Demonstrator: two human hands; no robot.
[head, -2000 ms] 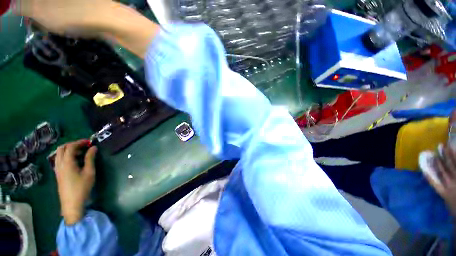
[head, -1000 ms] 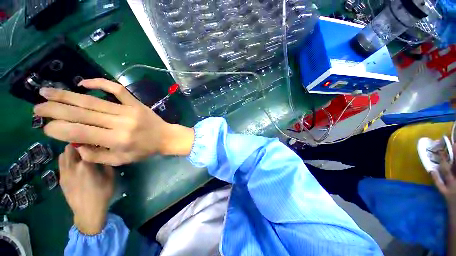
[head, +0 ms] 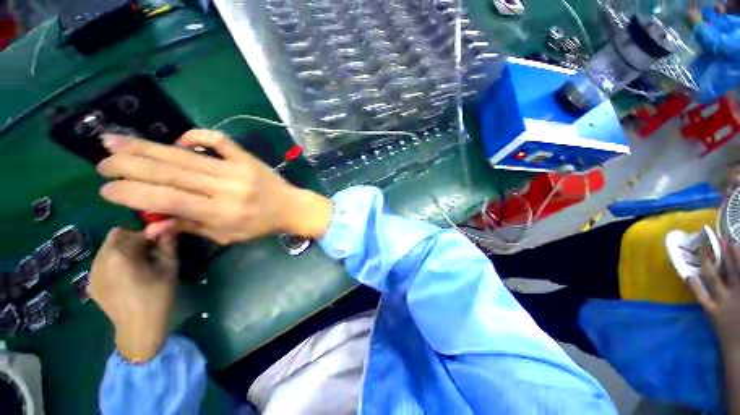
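Observation:
The black pressing fixture point(head: 150, 105) lies at the left, its middle covered by my right hand point(head: 211, 190). That hand is palm down, its fingers stretched over the fixture; what is under the palm is hidden. My left hand point(head: 134, 284) is at the fixture's near left edge, its fingertips closed at a red clamp tip point(head: 154, 216) and partly hidden. The other side clamp's red tip point(head: 294, 152) sticks out right of the fixture. A watch case or module point(head: 296, 243) lies partly under my right wrist. More cases point(head: 61, 246) lie in loose rows at the left.
A clear blister tray point(head: 365, 65) stands behind, with a pale hose point(head: 349, 130) crossing near it. A blue box device point(head: 544, 121) with a red light is at the right. A white ring-shaped piece point(head: 16, 365) is at lower left. Another person's hand point(head: 714, 275) holds a white item.
My right hand has come down from the upper left onto the fixture. My left hand stays at the red tip, its fingers now closer together. The view has shifted slightly.

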